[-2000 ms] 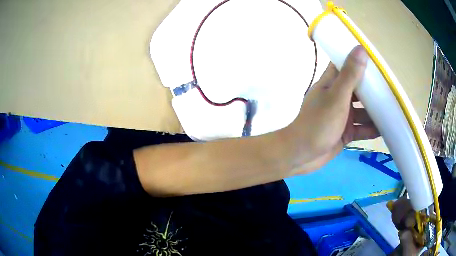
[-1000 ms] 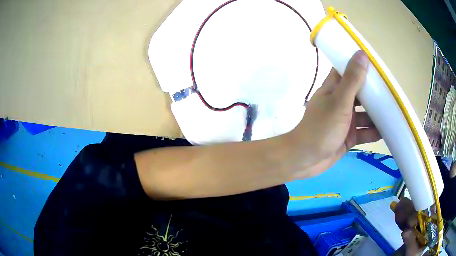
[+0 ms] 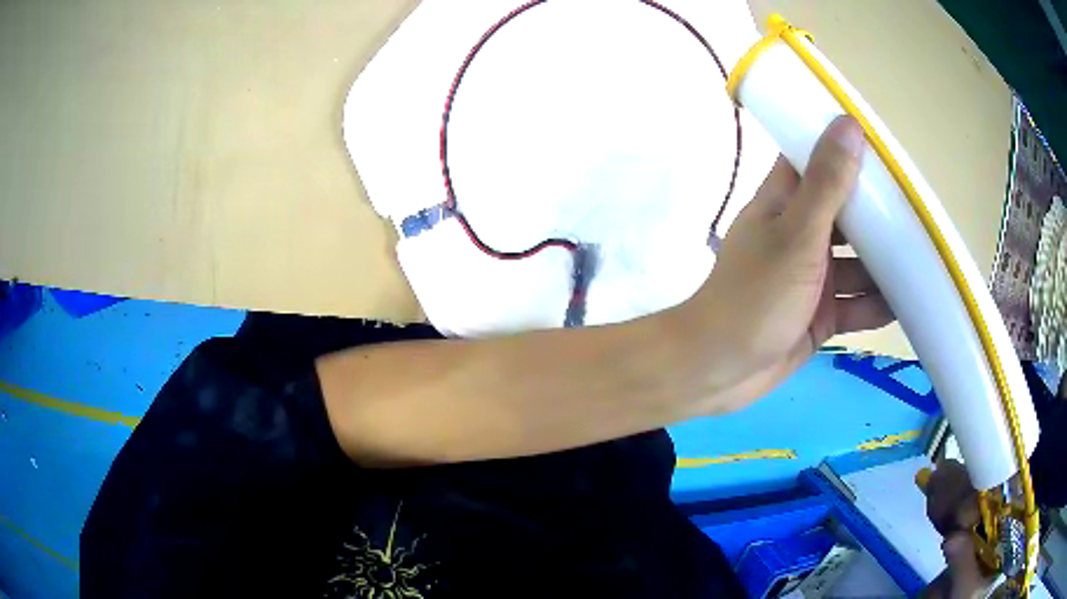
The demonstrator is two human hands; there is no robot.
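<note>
A white rounded-hexagonal panel lies on the bench with a red and black wire pair curved in a ring on it. Dark strips show at the wire ends, at the panel's left edge and lower middle. My left hand is wrapped around the white tube of the yellow-framed caulking gun, thumb on top. My right hand holds the gun's yellow handle and trigger end at the lower right, partly dark. The gun slants across the panel's right side; no nozzle tip is visible.
The tan cardboard-covered bench spreads left and behind the panel. Off-white stacked items lie on a patterned surface at the right edge. A dark green surface is at the upper right. A blue basket stands below, on the blue floor side.
The panel appears slightly lower in view than two seconds ago, and nearly unchanged from one second ago. Both hands keep their hold on the gun.
</note>
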